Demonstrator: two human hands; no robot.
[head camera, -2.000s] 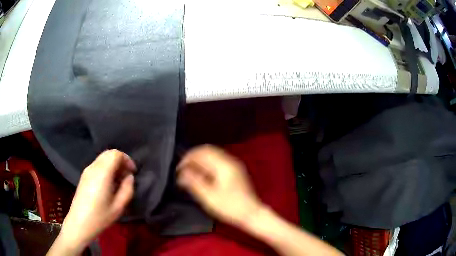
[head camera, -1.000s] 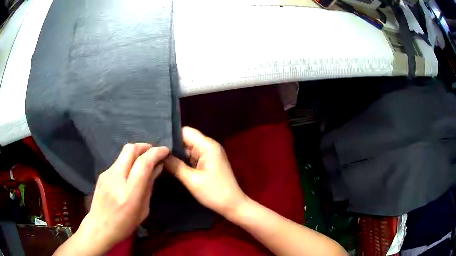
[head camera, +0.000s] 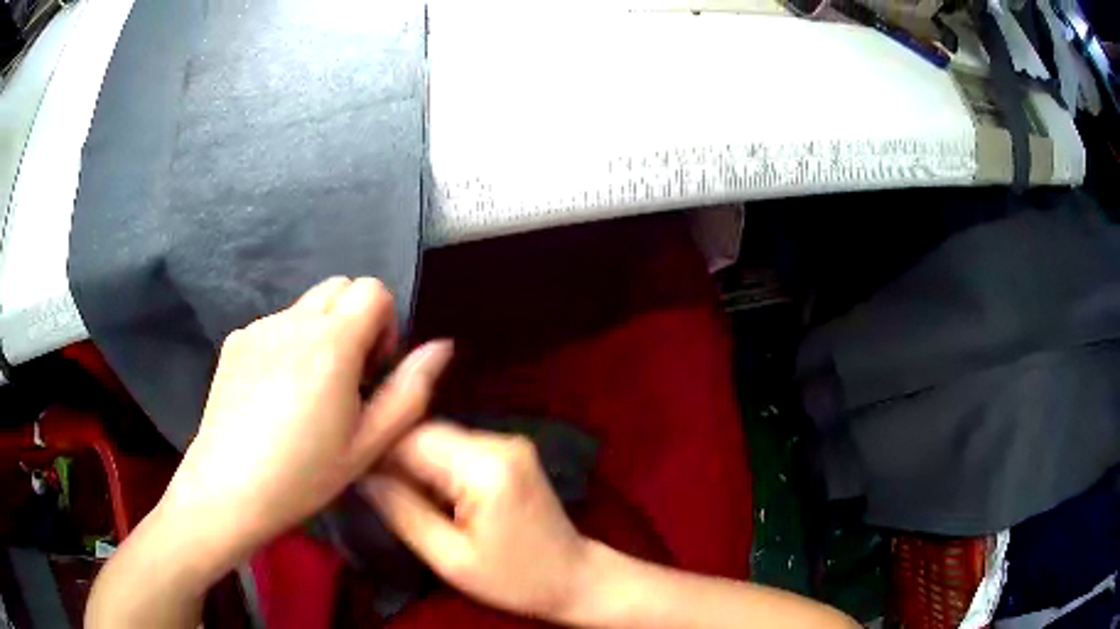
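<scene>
A dark grey garment piece (head camera: 295, 148) lies over the left part of the white table and hangs over its front edge towards the lap. My left hand (head camera: 307, 381) grips the hanging cloth near its right edge, with the thumb pointing right. My right hand (head camera: 479, 504) is just below and right of it, fingers curled on the lower cloth, close to my left hand. The fingertips and the cloth between the hands are partly hidden.
The white table edge (head camera: 688, 172) has printed ruler marks. Red cloth (head camera: 663, 393) covers the lap. Large grey panels (head camera: 970, 381) drape at the right over an orange-red basket (head camera: 940, 578). Another red basket (head camera: 105, 467) stands at the left. A blue pen (head camera: 915, 47) lies at the back right.
My right hand has moved down from the cloth's right edge towards the lap. My left hand has moved slightly up, and its thumb now points right. The lower cloth is bunched.
</scene>
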